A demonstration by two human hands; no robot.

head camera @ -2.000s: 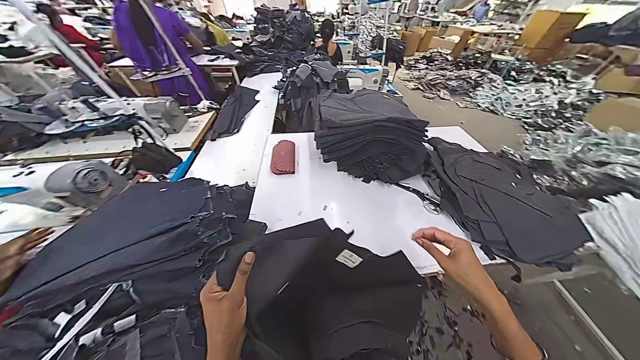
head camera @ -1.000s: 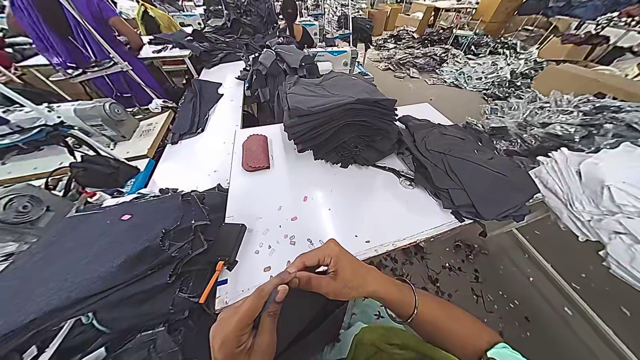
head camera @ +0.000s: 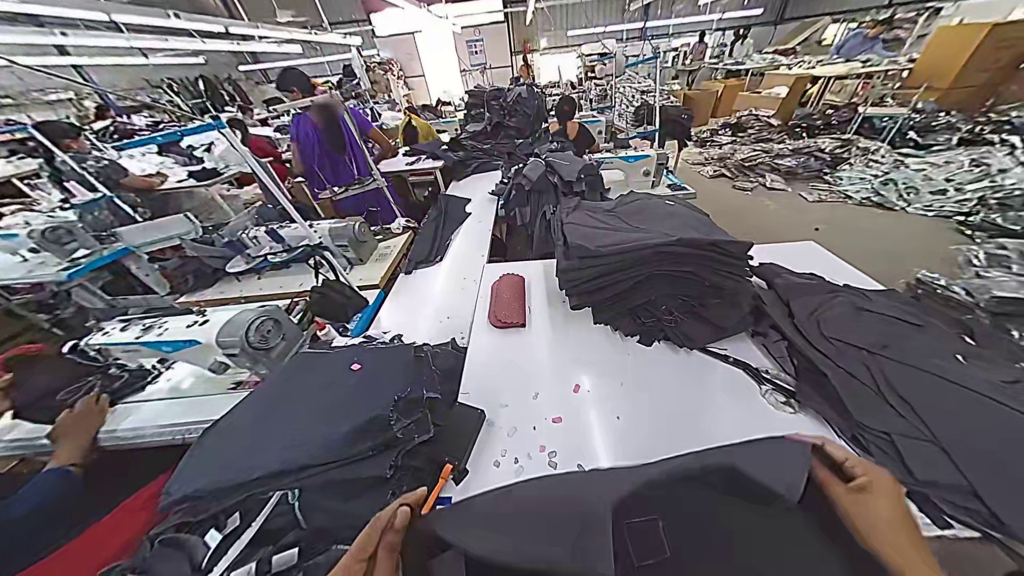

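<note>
A dark fabric piece (head camera: pixel 704 504) is stretched between my hands over the near edge of the white table (head camera: pixel 640 416). My left hand (head camera: pixel 382 536) pinches its left end, beside an orange-handled tool (head camera: pixel 438 486). At its upper right corner my right hand (head camera: pixel 868 500) grips the cloth between thumb and fingers. A square stitched outline shows on the fabric. Left of it lies a pile of dark garment pieces (head camera: pixel 312 424). Small pink and grey scraps (head camera: pixel 557 419) are scattered on the table.
A red case (head camera: pixel 507 301) lies near a tall stack of dark cloth (head camera: pixel 656 264). Scissors (head camera: pixel 776 392) rest by more dark pieces (head camera: pixel 896 376) at right. At left, a co-worker's hand (head camera: pixel 78 428) is beside a sewing machine (head camera: pixel 192 336). Other people work farther back.
My hands, close together a second ago, are now apart with the dark fabric spread between them. The view has tilted up. A co-worker's hand is visible again at the left.
</note>
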